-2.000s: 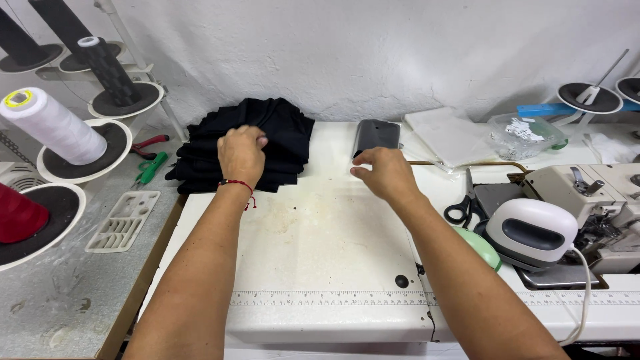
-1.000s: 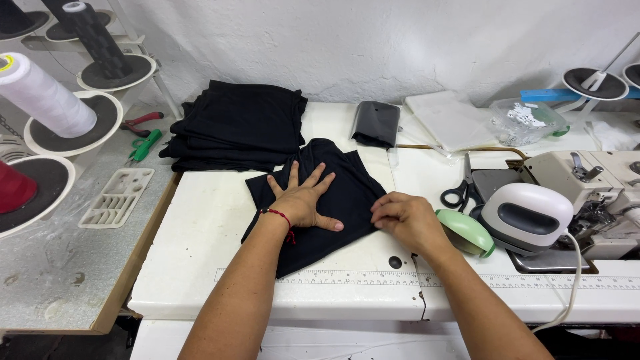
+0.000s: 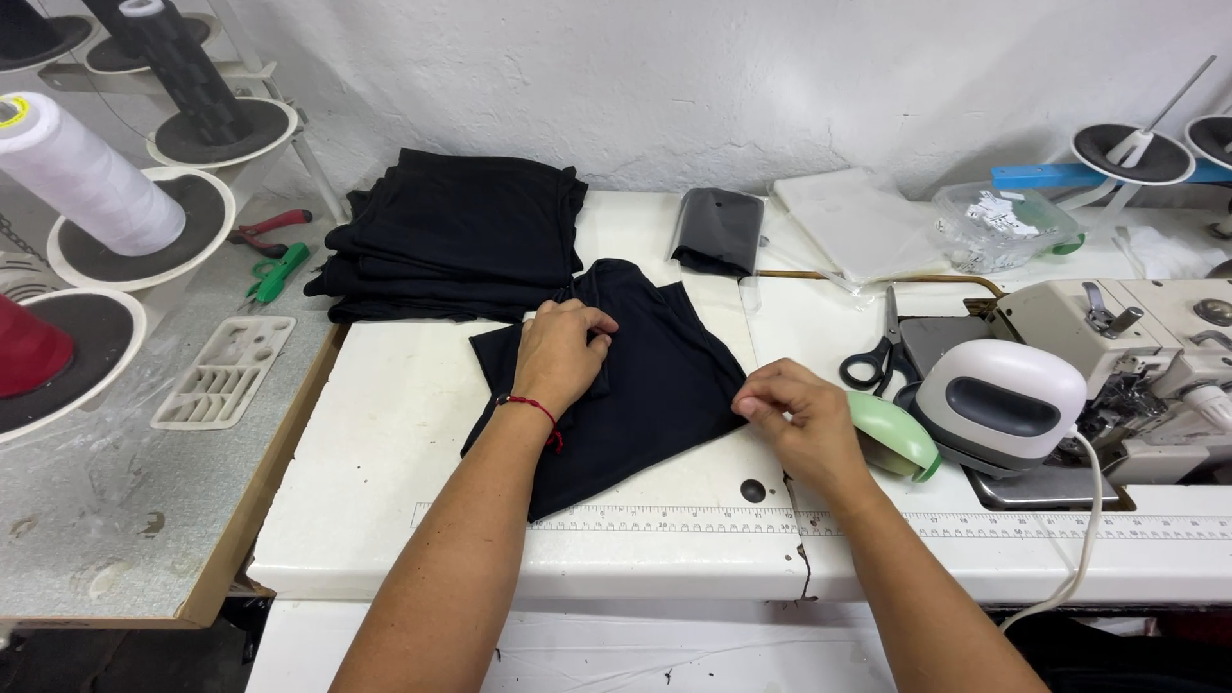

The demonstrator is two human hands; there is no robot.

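Note:
A black fabric garment lies partly folded on the white sewing table. Over its left part is my left hand, with a red cord bracelet at the wrist; its fingers are bent at a fold, and whether they grip it is hidden. At the garment's right corner, my right hand pinches the edge between thumb and fingers. Behind and to the left, touching or nearly touching the garment, rises a stack of folded black fabric. A black item in a clear plastic bag lies behind the garment.
Right of my right hand are black-handled scissors, a green plastic cover, a white mini heat press and a sewing machine. Thread cones, green snips and a compartment tray stand or lie at left. A ruler strip runs along the front.
Two seconds ago my left hand was at the stack; one second ago it lay spread flat on the single garment. Now its fingers are bent at a fold. My right hand remains at the garment's right edge.

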